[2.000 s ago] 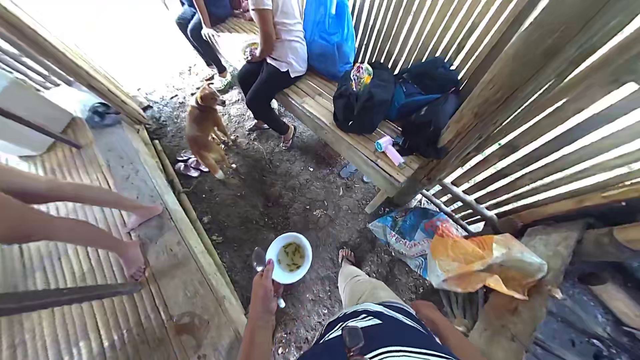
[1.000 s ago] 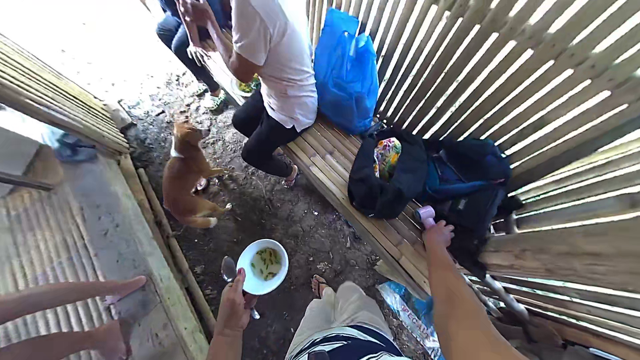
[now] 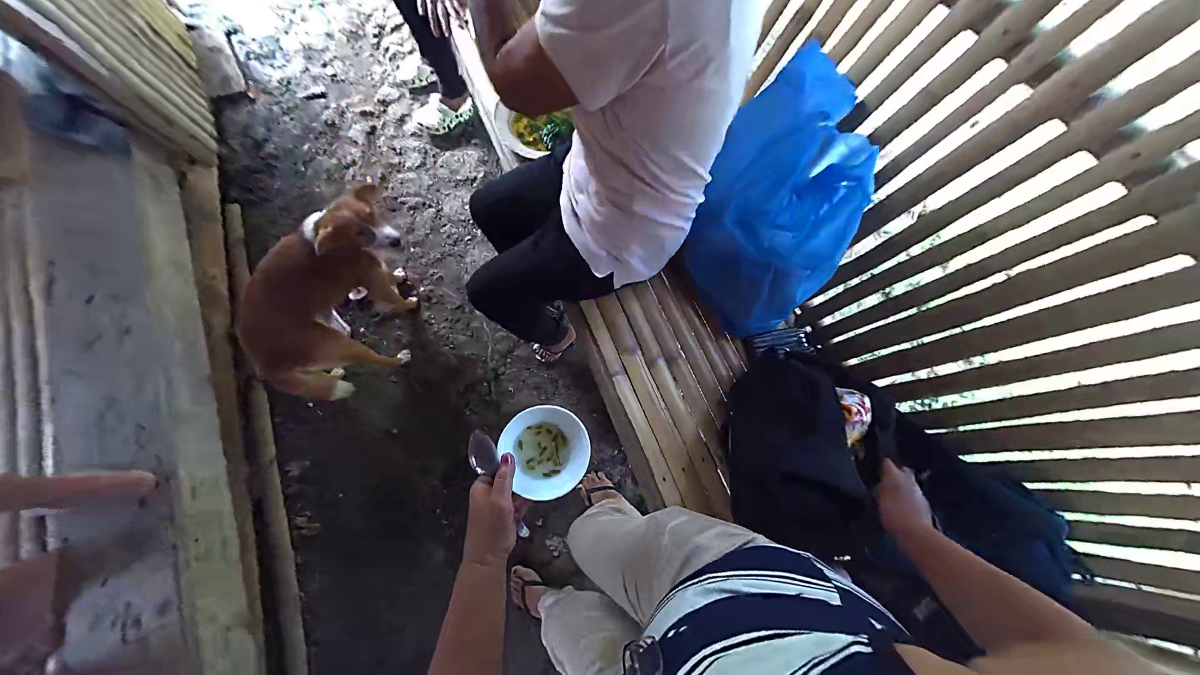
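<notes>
My left hand holds a white bowl by its rim, thumb on top, together with a metal spoon whose rounded end shows at the bowl's left. Green pieces lie in a pale broth in the bowl. At the right, my right hand is at a black bag on the bamboo bench; its fingers are partly hidden by the dark fabric, so its grip is unclear. A colourful patterned item shows in the bag just above that hand.
A seated person in a white shirt is on the bench, beside a blue plastic bag and a bowl of food. A brown dog sits on the dirt floor. A raised platform lies left; a slatted wall stands right.
My right hand was on a small pink item at the bench edge one second ago and is now at the black bag. The view has moved closer to the bench. The bowl stays in my left hand.
</notes>
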